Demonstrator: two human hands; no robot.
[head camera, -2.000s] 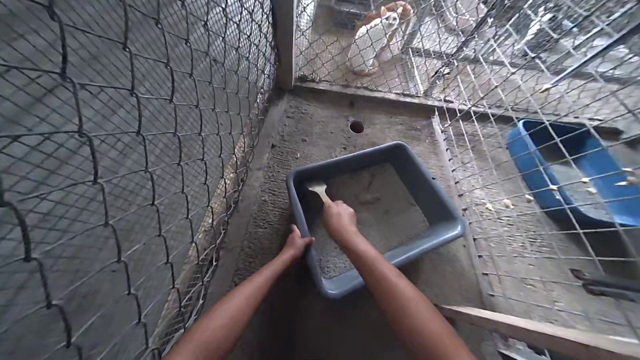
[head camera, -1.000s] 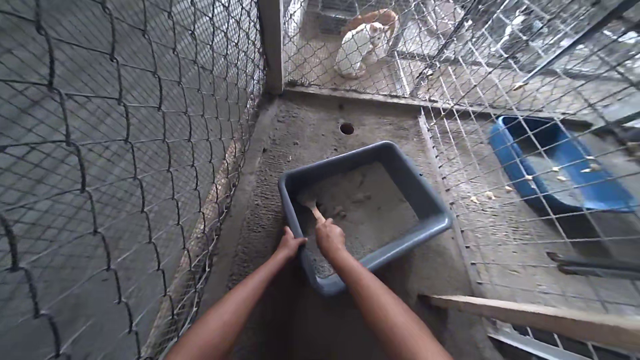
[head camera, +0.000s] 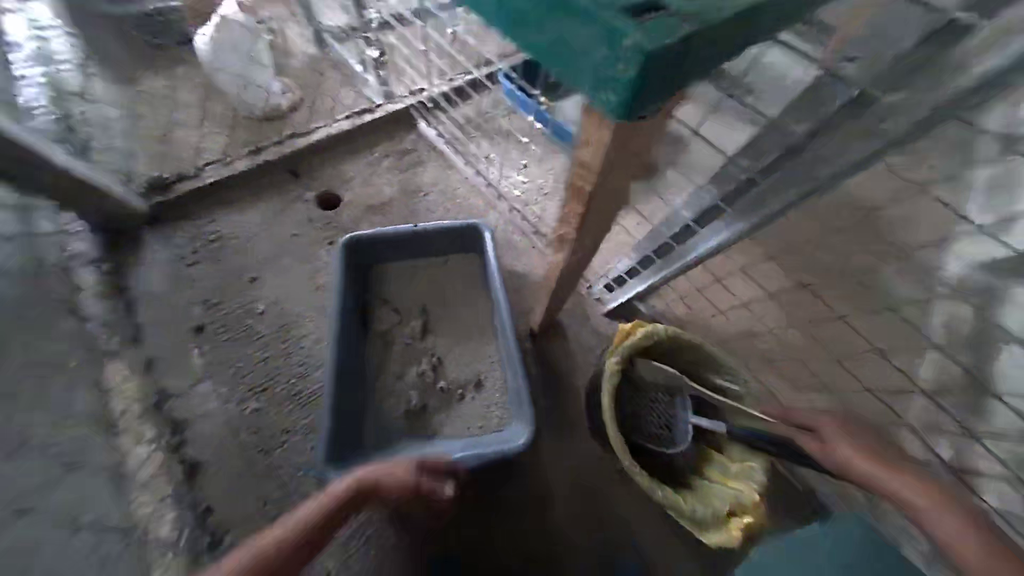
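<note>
A grey plastic litter tray (head camera: 518, 400) sits on the concrete floor with grey litter (head camera: 432, 296) and dark clumps in it. My left hand (head camera: 412, 484) is at the tray's near rim, its fingers curled on the edge. Off to the right, my right hand (head camera: 828, 440) is closed at a dark handle and a thin light-coloured handle, blurred by motion; which it grips is not fully clear. The dark handle belongs to a slotted litter scoop (head camera: 664, 420), which lies over the mouth of a container lined with a yellowish bag (head camera: 620, 424).
A wooden post (head camera: 588, 208) under a green slab (head camera: 608, 48) stands between tray and lined container. Wire mesh and a metal frame (head camera: 736, 200) are at right. Beyond a low sill are a white cat (head camera: 240, 64) and a blue tray (head camera: 536, 108). The floor has a drain hole (head camera: 328, 200).
My right hand has left the tray and is now at the bag-lined container. My left hand has gone from the tray's left side to its near rim. The view has swung right.
</note>
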